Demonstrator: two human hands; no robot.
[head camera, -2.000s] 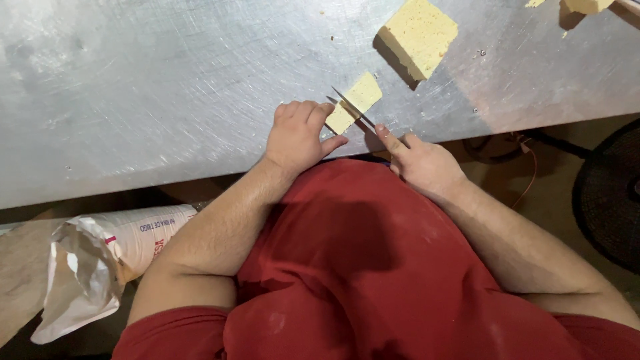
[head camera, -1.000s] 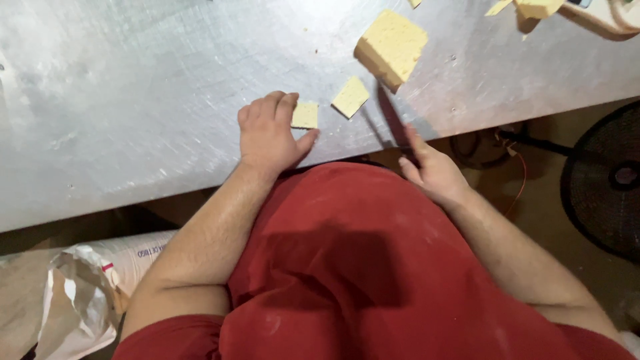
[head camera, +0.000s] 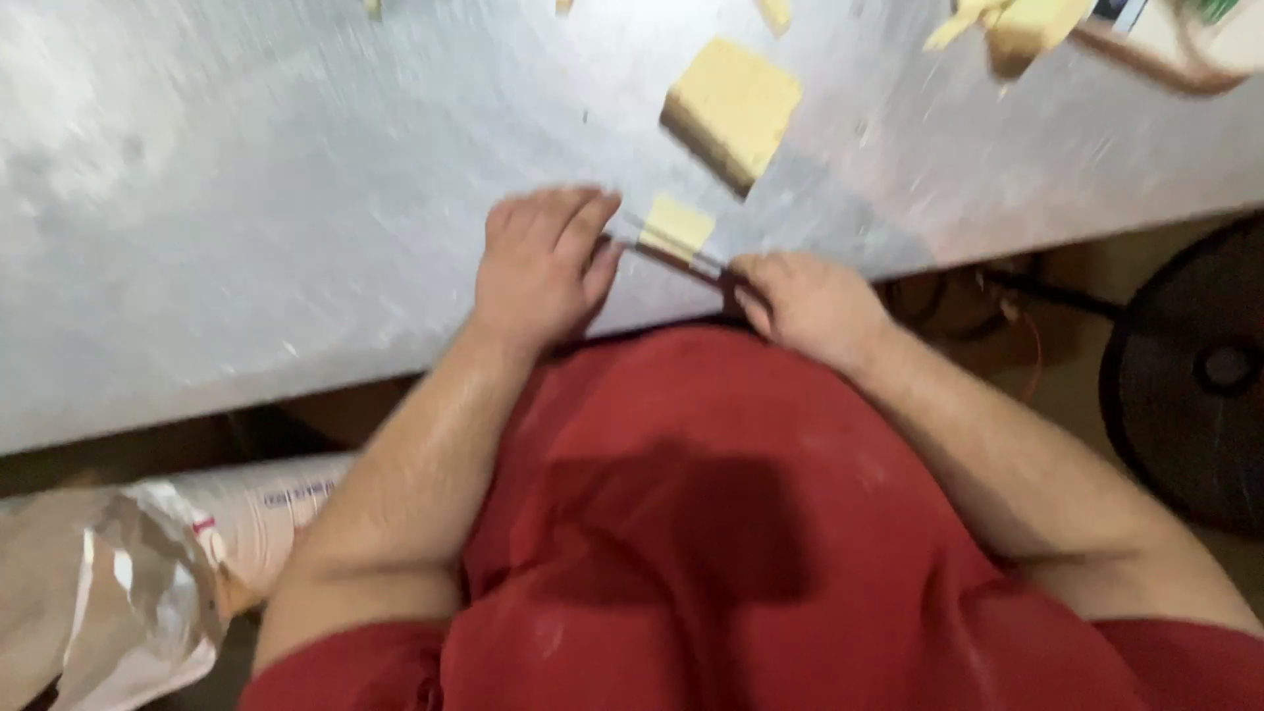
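My right hand (head camera: 815, 301) is closed around the handle of a knife (head camera: 676, 259), whose blade points up and left across the near side of a flat yellow piece, likely cheese (head camera: 679, 222). Whether the blade touches that piece is unclear. My left hand (head camera: 548, 257) lies palm down on the metal table, its fingertips close to the knife's tip; anything under the fingers is hidden. Beyond the flat piece sits a thick yellow block (head camera: 736, 109) with holes in its surface.
Yellow scraps (head camera: 775, 14) lie along the far side of the metal table (head camera: 296, 217), with more chunks (head camera: 1037, 25) at the upper right. A black fan (head camera: 1185, 370) stands beyond the table edge at right. Printed sacks (head camera: 267, 509) lie below at left.
The knife first lay over the strip by my left hand, then moved right beside the large block. Now it is back to the left, over the flat piece. The small cut piece beside my left fingers no longer shows.
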